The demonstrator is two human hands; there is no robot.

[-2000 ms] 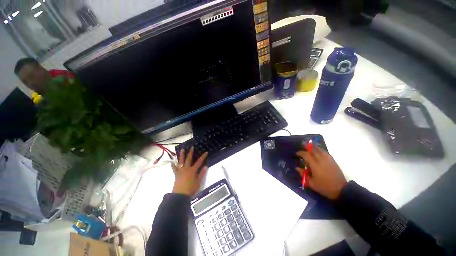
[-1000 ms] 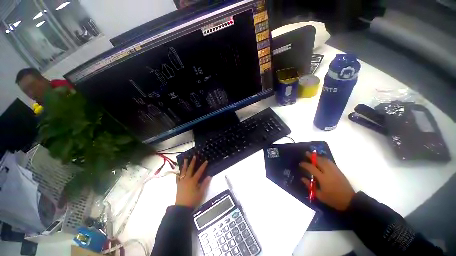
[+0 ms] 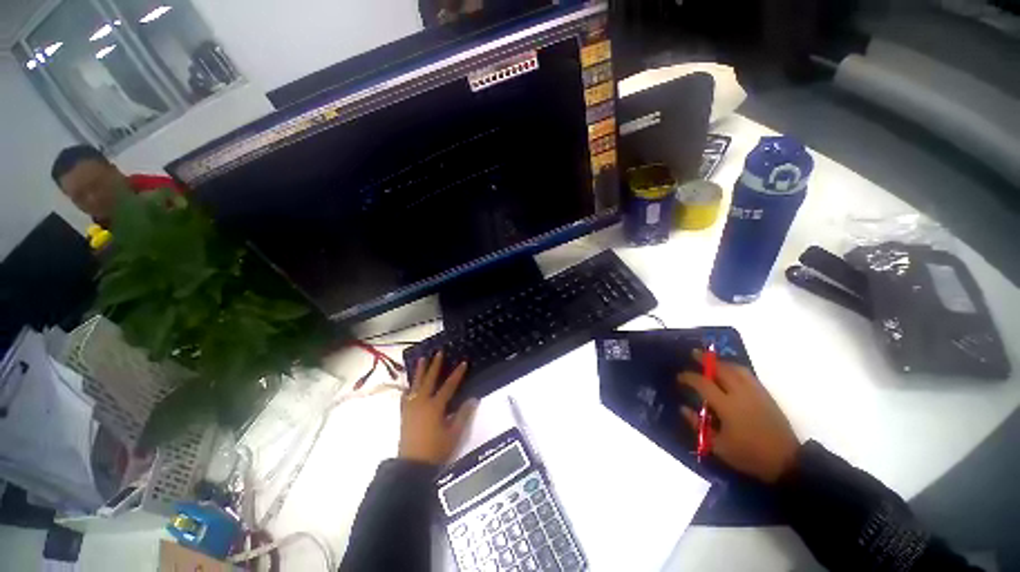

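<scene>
My left hand (image 3: 431, 416) rests with spread fingers on the left end of the black keyboard (image 3: 531, 324). My right hand (image 3: 744, 422) lies curled over the black mouse pad (image 3: 654, 391), with a red pen (image 3: 706, 402) held between its fingers. Any mouse under it is hidden. The large monitor (image 3: 392, 179) shows a mostly black drawing screen with a few faint lines. A grey calculator (image 3: 511, 508) lies on white paper (image 3: 610, 469) between my arms, cut off by the lower edge. A thin pale stick lies by its top.
A blue bottle (image 3: 763, 223), a dark can (image 3: 649, 205) and a yellow roll (image 3: 698, 206) stand behind the pad. A stapler-like black item (image 3: 833, 279) and a plastic-wrapped device (image 3: 934, 313) lie right. A plant (image 3: 190, 302), document basket (image 3: 140, 413) and person (image 3: 90, 184) are left.
The screen went from nearly empty to many drawing lines, and now shows only a few faint ones. The view has shifted slightly. Both hands keep their places on keyboard and pad.
</scene>
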